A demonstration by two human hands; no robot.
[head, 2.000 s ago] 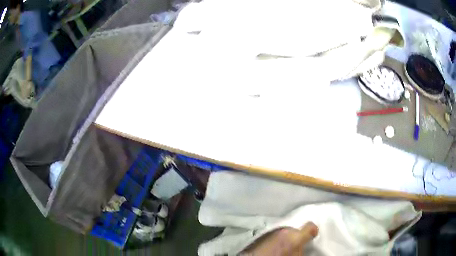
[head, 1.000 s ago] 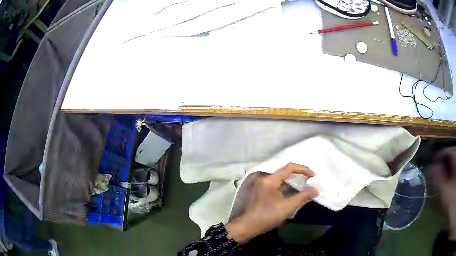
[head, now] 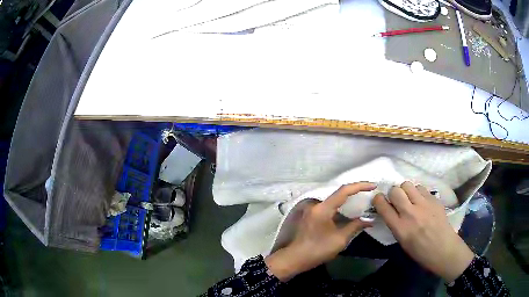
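Note:
The cream garment lies over my lap below the table's front edge, its cloth bunched up at centre right. My left hand grips a fold of it between thumb and forefinger. My right hand meets it from the right, fingers curled and fingertips at the same fold, close to my left fingertips. A small white piece shows at my left thumb tip; I cannot tell whether it is a button or a nail. A small dark thing shows beside my right hand. No needle or thread can be made out between the fingers.
On the white table, a grey-brown mat holds a red pencil, a pen, white buttons and a button tin. Dark thread trails nearby. Grey bin, blue crate left; clear tub right.
My right hand has come in from the far right edge to the fold beside my left hand. My left hand stays on the cloth. The view had earlier tilted down from the table.

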